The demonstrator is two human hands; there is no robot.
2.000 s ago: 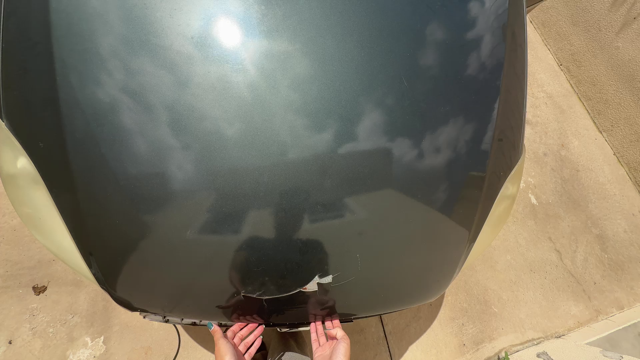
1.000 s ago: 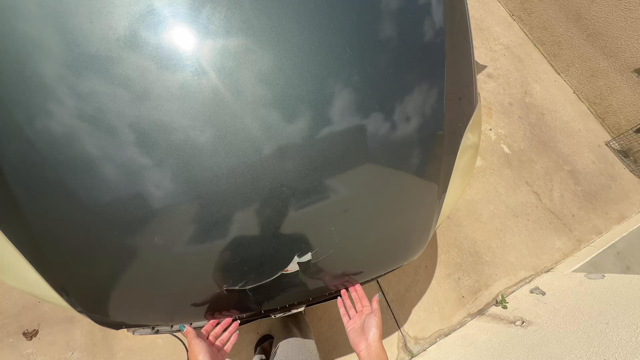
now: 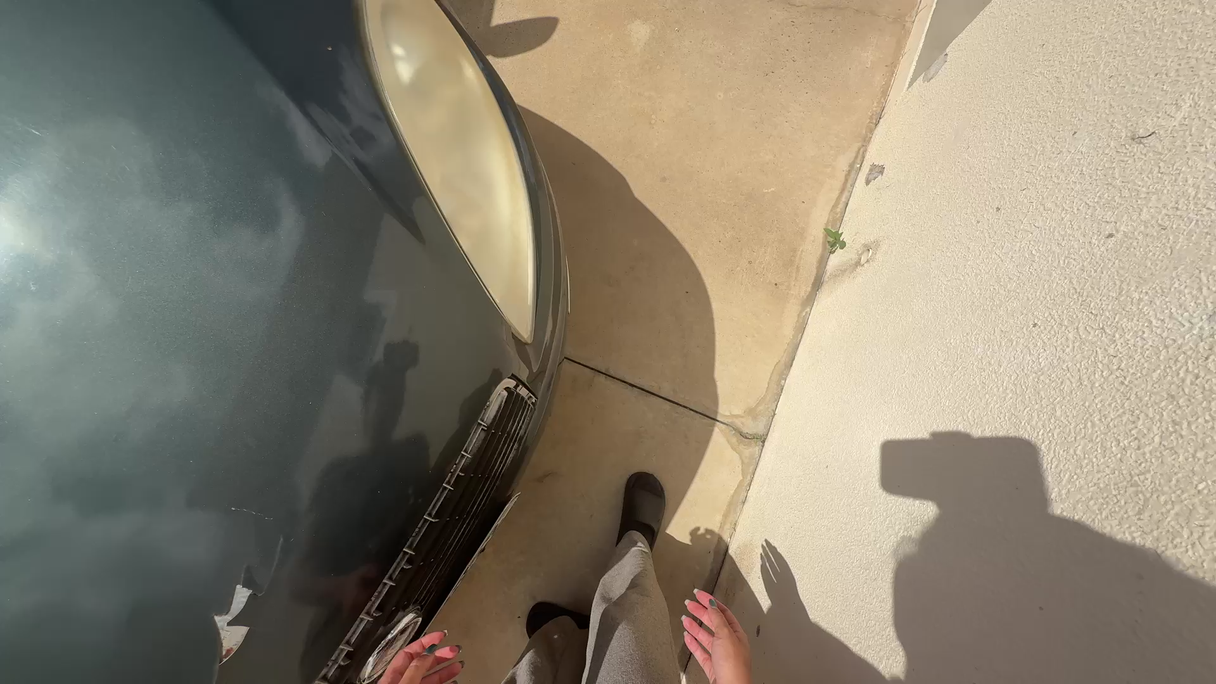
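At the bottom, my left hand (image 3: 420, 660) is empty with loosely curled fingers, close to the round emblem (image 3: 389, 646) on the car's front grille (image 3: 442, 532). My right hand (image 3: 717, 636) hangs empty over the ground beside my trouser leg, its fingers apart. The dark green car hood (image 3: 161, 332) fills the left side, shiny with reflections, and its paint is peeling in a pale patch (image 3: 232, 622) at the lower left. A yellowed, cloudy headlight (image 3: 465, 161) curves along the car's corner above the grille.
A rough, light-coloured wall (image 3: 1026, 237) stands on the right, bearing my shadow. Between it and the car runs a concrete floor (image 3: 684, 190) with a dark joint. A small green weed (image 3: 834, 239) grows at the wall's base. My feet in dark shoes (image 3: 643, 503) are beside the grille.
The view has swung far to the right, bringing headlight, grille and wall into sight. My hands, earlier at the hood's front edge, are now away from it and wider apart.
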